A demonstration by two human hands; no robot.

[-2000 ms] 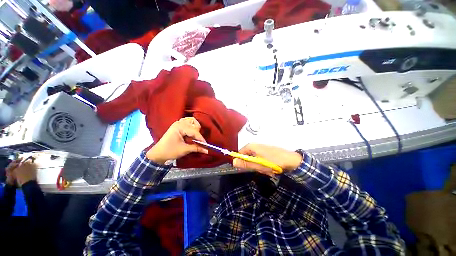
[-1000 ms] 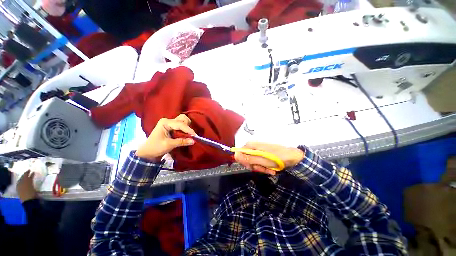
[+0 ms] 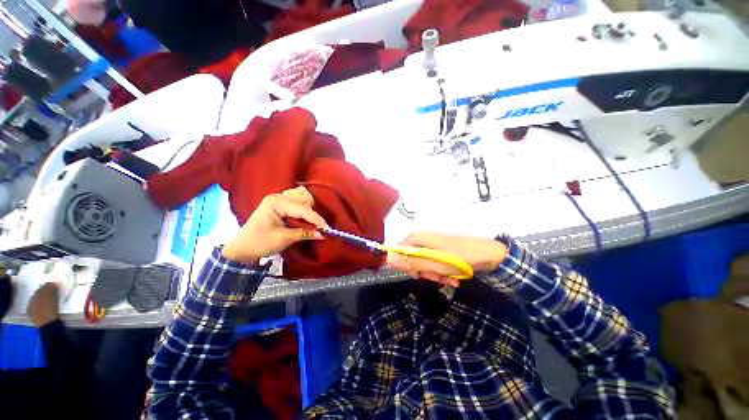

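Observation:
The dark red garment point(image 3: 283, 160) lies bunched on the white table left of the machine needle, one sleeve-like part stretching left. My left hand point(image 3: 278, 227) pinches an edge of it between thumb and fingers at the table's front. My right hand point(image 3: 443, 253) holds the scissors point(image 3: 427, 257) by a yellow handle loop. Their silver blades point left, with the tips at my left fingertips. The blades look nearly closed. The exact bit of cloth or thread at the tips is too small to tell.
A white sewing machine point(image 3: 526, 102) stands at right. A dark cord point(image 3: 616, 176) crosses the table front beside a small red bit point(image 3: 573, 188). A grey motor end point(image 3: 92, 215) is at left. A blue bin point(image 3: 310, 361) is below. Another person's hand point(image 3: 44, 304) is at far left.
The view has shifted slightly. The scissors and my right hand have moved a little relative to my left fingertips. Both hands keep their holds. The other person's hand at left has moved.

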